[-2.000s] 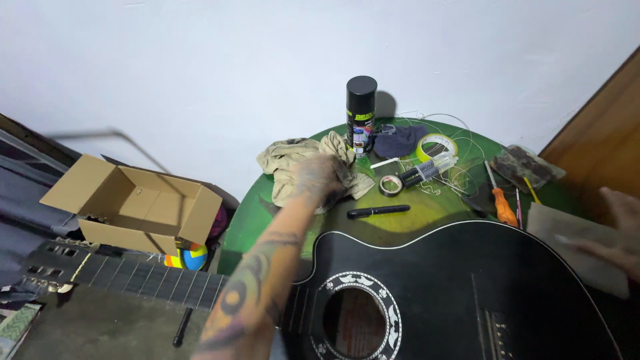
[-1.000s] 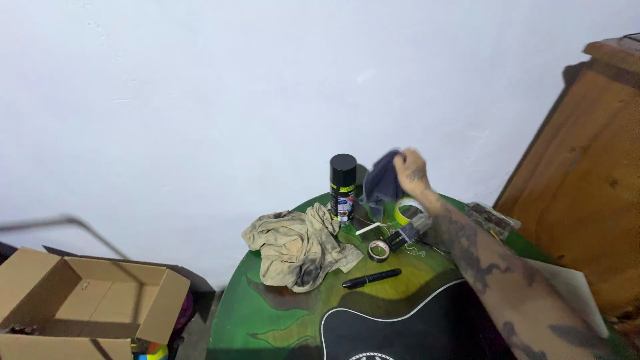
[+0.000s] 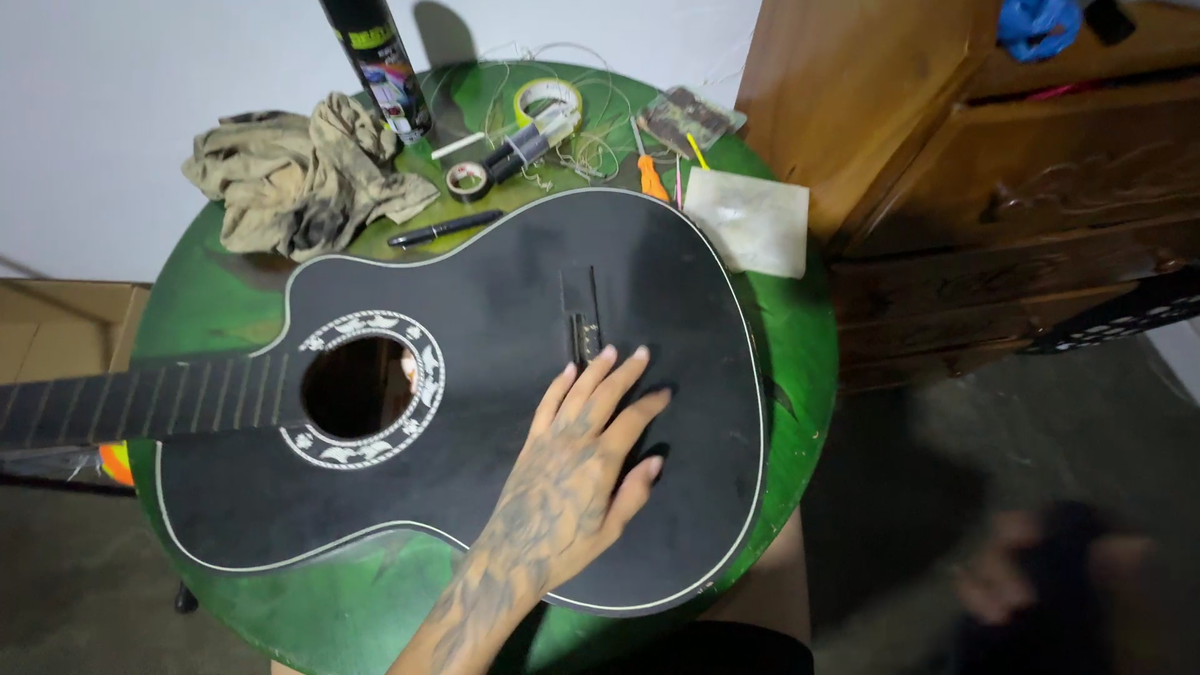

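A black acoustic guitar (image 3: 487, 281) without strings lies face up on a round green table (image 3: 797, 375). My left hand (image 3: 586, 441) rests palm down on its top, fingers spread, fingertips by the bridge (image 3: 583, 328). Low at the right, off the table, my right hand (image 3: 998, 577) is strongly blurred around a dark cloth (image 3: 1059, 581); its finger positions are unclear. Beyond the guitar lie a stained beige cloth (image 3: 291, 178), a black marker (image 3: 445, 229), rolls of black tape (image 3: 468, 181) and yellow-edged tape (image 3: 548, 94), and an orange-handled screwdriver (image 3: 651, 178). A black spray can (image 3: 382, 75) stands behind.
Loose thin strings (image 3: 600, 122), a clear plastic pack (image 3: 689, 117) and a pale square sheet (image 3: 750, 220) lie along the table's far edge. Carved wooden furniture (image 3: 1059, 178) stands at the right. A cardboard box (image 3: 66, 328) is partly visible at the left.
The dark cloth has left the spot beside the spray can, where my right hand held it up a second ago. My left hand now lies on the guitar. The view has swung down and right.
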